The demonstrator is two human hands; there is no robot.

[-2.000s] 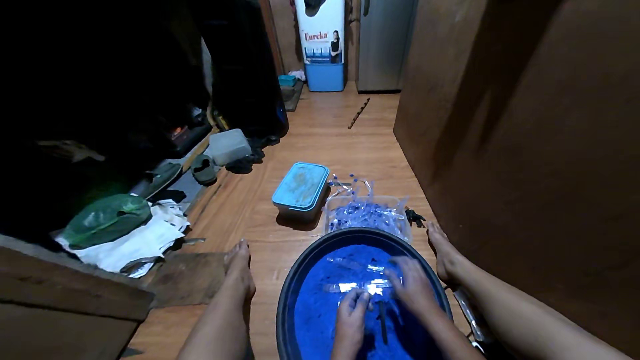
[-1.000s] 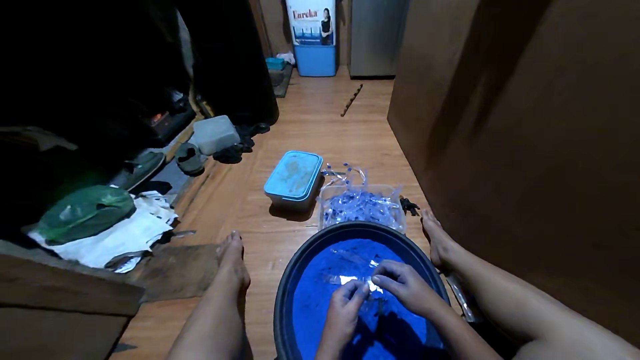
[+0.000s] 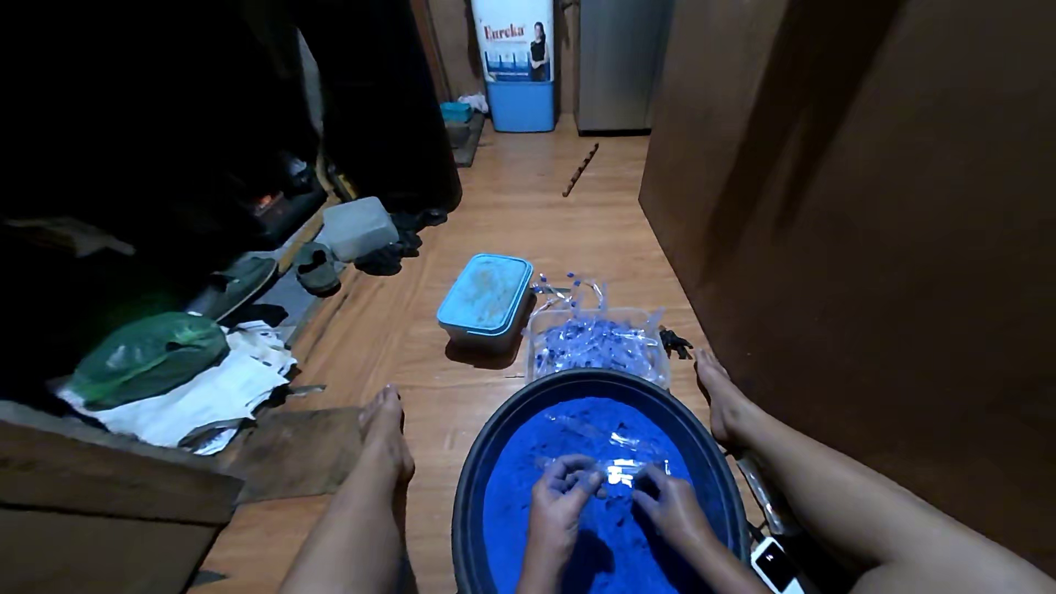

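A round black basin (image 3: 469, 495) between my legs holds bright blue powder (image 3: 516, 495). Over the powder, my left hand (image 3: 563, 495) has its fingers curled with the thumb near the fingertips; whether something small is pinched there cannot be told. My right hand (image 3: 667, 502) is just to its right, fingers bent, beside shiny clear plastic strips (image 3: 619, 470) lying on the powder. Beyond the basin's far rim stands a clear plastic tub (image 3: 660, 355) filled with small clear plastic pieces (image 3: 594, 342) containing blue, some spilling over its far left corner.
A lidded container (image 3: 487, 297) with a light blue lid stands left of the tub. My feet flank the basin. A green plastic bag (image 3: 148, 359) rests on white cloth (image 3: 190, 404) at left. A brown wall (image 3: 825, 330) rises at right; a spotted stick (image 3: 581, 169) lies farther off.
My hands were close together at the fingertips a second ago and are now apart. Two seconds ago my right hand was blurred over the basin's right side.
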